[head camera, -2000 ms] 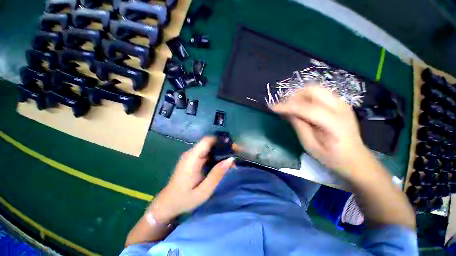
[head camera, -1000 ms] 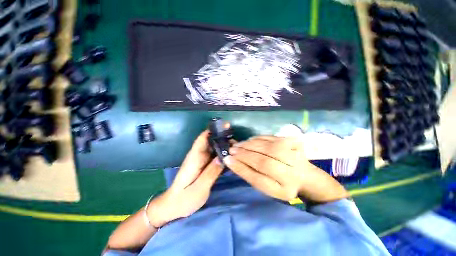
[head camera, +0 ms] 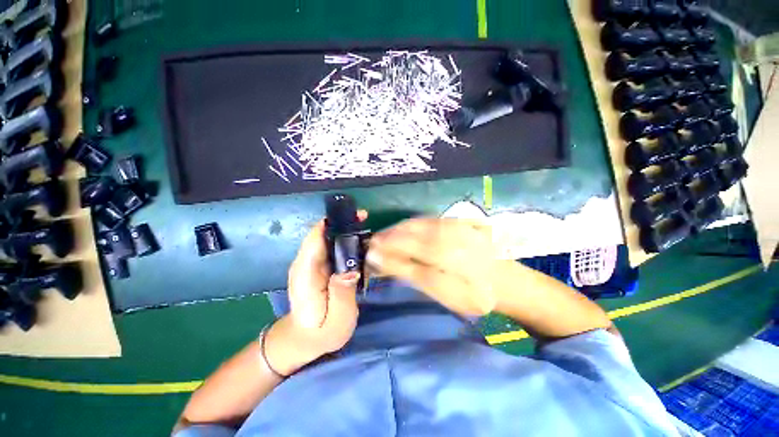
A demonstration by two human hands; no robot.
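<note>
My left hand (head camera: 320, 294) holds a black plastic housing (head camera: 346, 243) upright near the bench's front edge, with a small black part at its near end. My right hand (head camera: 436, 256) is blurred beside the housing, its fingertips at the housing's right side; whether it holds a pin cannot be seen. A large loose pile of thin silvery-white pins (head camera: 367, 124) lies on the black mat (head camera: 226, 119). Small black end parts (head camera: 120, 201) lie scattered left of the mat, and a single one (head camera: 207, 239) lies apart from them.
Rows of black housings stand on cardboard at the left (head camera: 90, 316) and right (head camera: 628, 171). A black tool-like object (head camera: 525, 90) lies on the mat's right end. Ragged white covering (head camera: 555, 229) lines the bench edge. A blue crate holds a pink-white ribbed item (head camera: 593, 265).
The view has shifted, so the mat and cardboard at right show more fully. The right hand has drawn slightly away from the housing and is blurred; the left hand still holds it.
</note>
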